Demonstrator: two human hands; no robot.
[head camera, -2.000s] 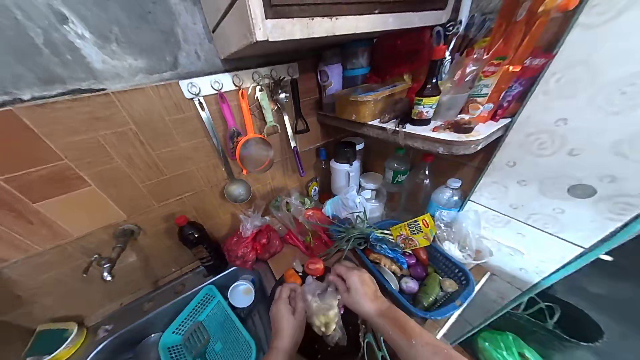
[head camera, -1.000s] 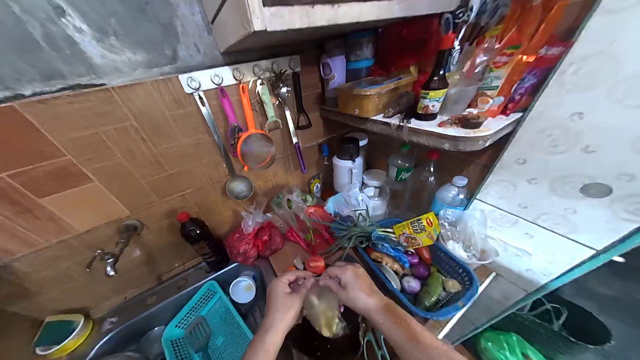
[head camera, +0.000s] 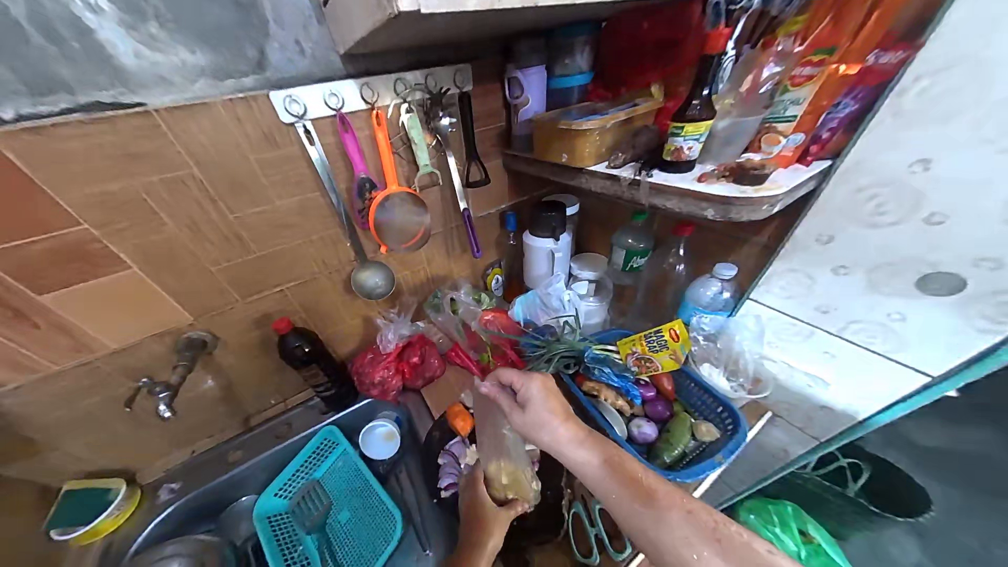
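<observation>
A clear plastic bag (head camera: 504, 453) with pale yellowish chunks in its bottom hangs upright between my hands. My right hand (head camera: 535, 405) pinches its top end, while my left hand (head camera: 484, 508) grips its lower part from the left. Behind and left of the bag lie sliced purple onion (head camera: 453, 466) and an orange piece of vegetable (head camera: 460, 420). A blue basket (head camera: 728, 453) just right of my right hand bears purple onions, a green vegetable, ginger and a yellow seasoning packet (head camera: 655, 349). What lies directly under the bag is mostly hidden.
At the left is a sink (head camera: 197, 504) with a teal basket (head camera: 339, 504) and a white cup (head camera: 379, 439). Scissors (head camera: 597, 531) lie near my right forearm. A dark bottle (head camera: 313, 364) and red plastic bags (head camera: 398, 366) stand behind. A ladle (head camera: 372, 279) hangs on the wall, beside a shelf (head camera: 740, 197).
My hands were together at the bag's top; now my left hand has moved down to its lower part. The bag is stretched upright between them.
</observation>
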